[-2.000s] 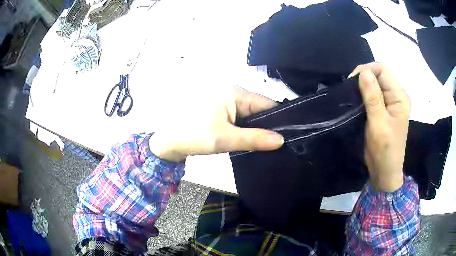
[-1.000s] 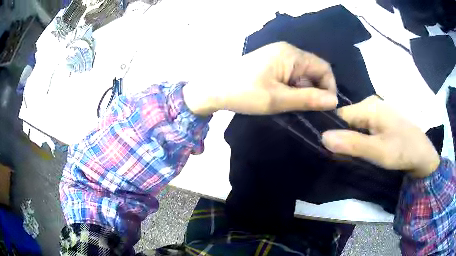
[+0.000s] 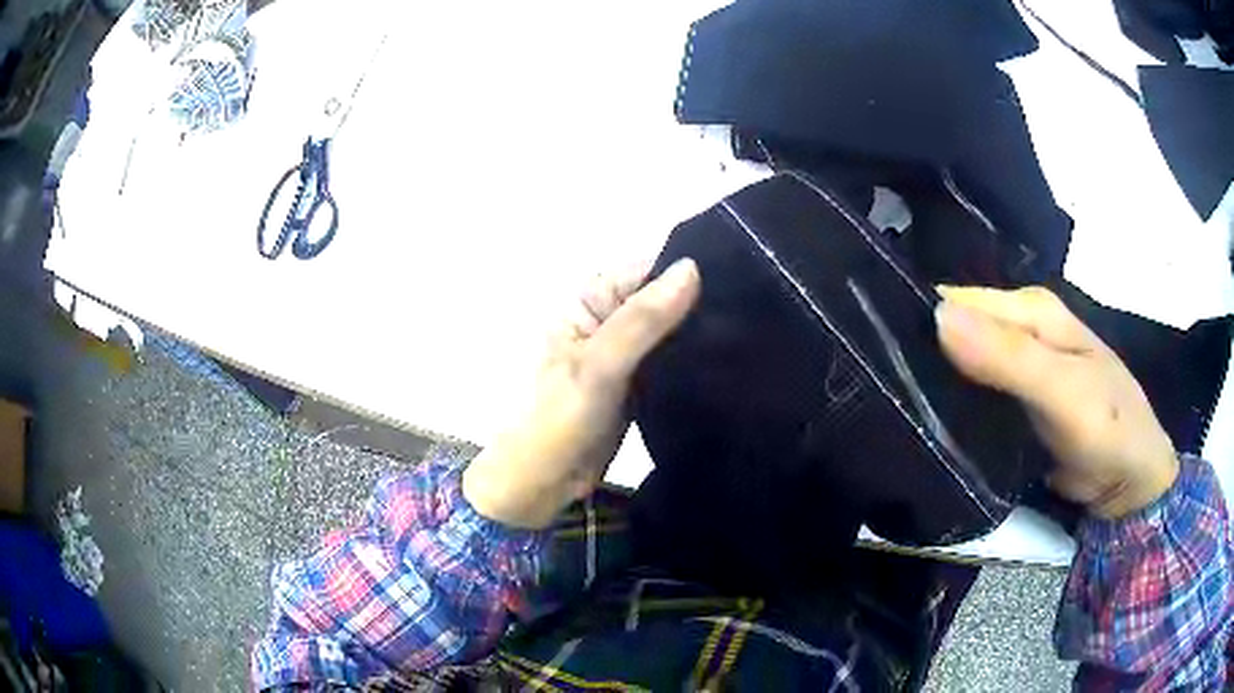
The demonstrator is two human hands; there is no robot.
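Observation:
A black garment piece is spread between my hands and hangs over the front table edge towards my lap. Pale stitch-like lines run diagonally across it, with a paler streak between two of them. My left hand grips its left edge, thumb on top. My right hand holds its right edge by the banded end, thumb and fingertips on the cloth. A stack of black cut pieces lies just behind it. A small pale patch shows beyond the band.
Scissors with dark handles lie at the left of the white table. A grey-white bundle is at top left. A dark wedge-shaped panel and a thin cord are at top right. Black cloth lies at right.
My hands have moved apart from their close pinch. The left hand has moved down and left to the cloth's edge. The band now slants down to the right, and the scissors are fully uncovered.

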